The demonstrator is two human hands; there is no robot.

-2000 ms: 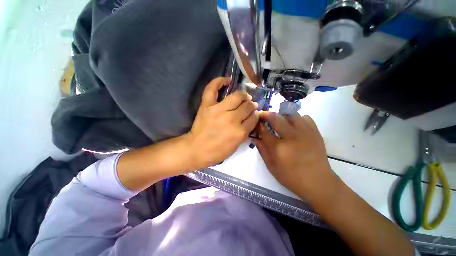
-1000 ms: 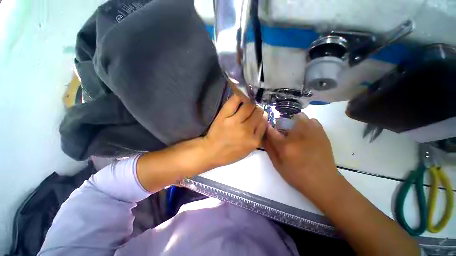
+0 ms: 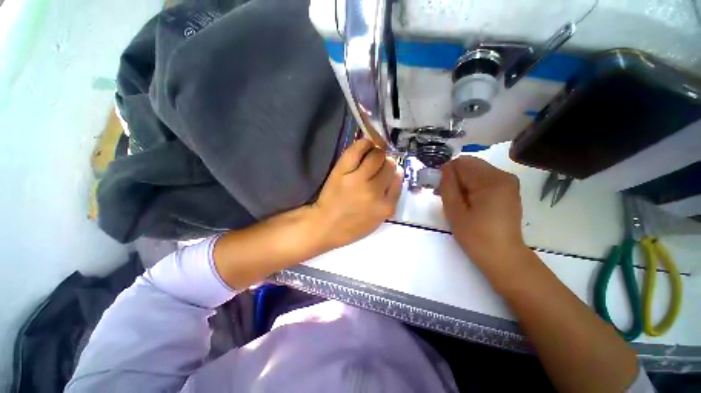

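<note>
The dark grey garment lies bundled left of the sewing machine, its edge running to the needle area. My left hand is at that edge with curled fingers, close to the presser foot; the cloth between its fingertips is mostly hidden. My right hand is right of the presser foot and apart from my left hand, its fingers curled by the tension dial. Whether it holds a thread cannot be seen.
Scissors with green and yellow handles lie at the right. Small snips lie partly under a dark box. A measuring tape runs along the table's front edge. Yellow cardboard shows beside the garment at left. Dark cloth lies lower left.
My right hand has moved right, away from my left hand, and its fingers have curled. My left hand stays near the presser foot. The camera view has shifted slightly.
</note>
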